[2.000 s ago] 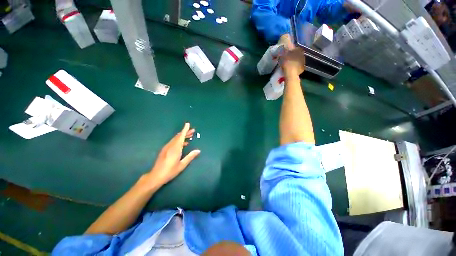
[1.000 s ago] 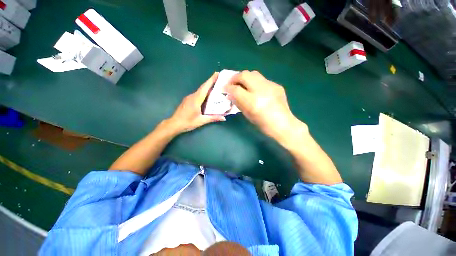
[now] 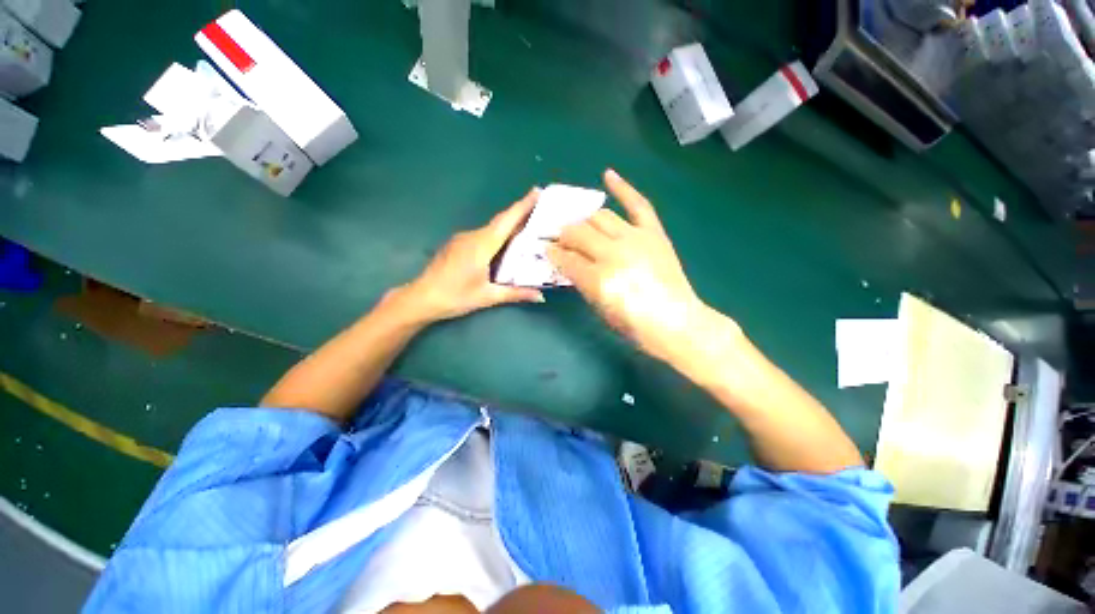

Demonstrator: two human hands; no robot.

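Note:
A small white carton (image 3: pixel 546 235) is between my hands above the green bench, its open end towards me, with a white flap raised at its far side. My left hand (image 3: pixel 462 274) holds the carton's left side, thumb and fingers around it. My right hand (image 3: pixel 627 270) has its fingertips at the carton's open end on the right, index finger stretched out. It covers part of the carton; whether it grips anything is unclear. The contents are too small to make out.
At upper left, a closed carton with a red band (image 3: pixel 279 86) lies beside an opened carton (image 3: pixel 262 149). A metal post (image 3: pixel 446 54) stands beyond. Two cartons (image 3: pixel 692 94) lie upper right. A cream sheet (image 3: pixel 949 402) and white slip (image 3: pixel 866 351) lie right.
The white flap is now spread towards the upper right and my right index finger has straightened. The single carton at right is no longer seen. Earlier my right arm reached to the far side.

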